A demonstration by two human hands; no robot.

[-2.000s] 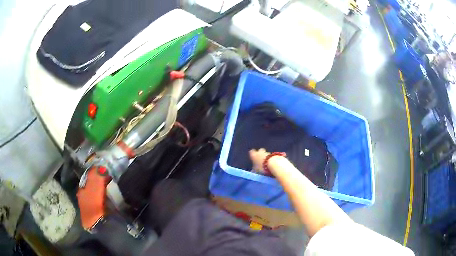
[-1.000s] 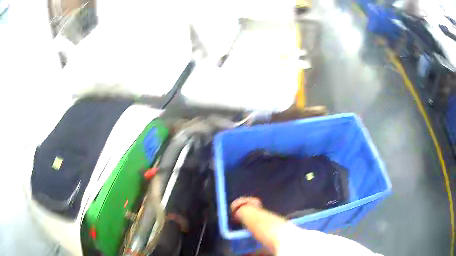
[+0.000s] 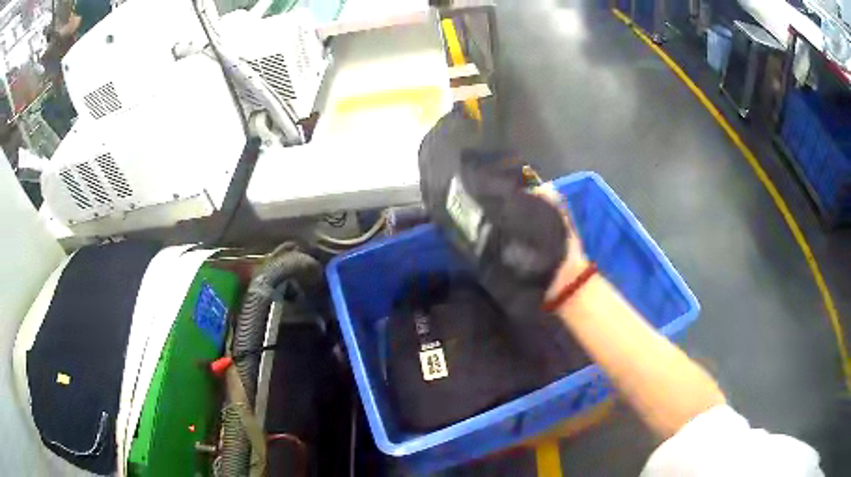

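Observation:
My right hand (image 3: 565,244), with a red bracelet at the wrist, holds a folded dark garment (image 3: 499,219) above the blue crate (image 3: 623,235). The held garment is bent over and slightly blurred, with a white label on its near face. More dark folded garments (image 3: 467,373) lie in the crate, the top one with a white printed label (image 3: 433,361). Another dark garment (image 3: 79,326) with a small yellow tab lies on the white curved machine top at the left. My left hand is out of the picture.
A green machine box (image 3: 177,373) stands left of the crate, with a grey ribbed hose (image 3: 247,326) beside it. White machines (image 3: 149,130) and a white table (image 3: 383,93) stand behind. A yellow line (image 3: 728,130) curves along the grey floor at right.
My right hand has risen out of the crate with a dark garment in it. A white printed label now shows on the garment in the crate. The camera view has shifted.

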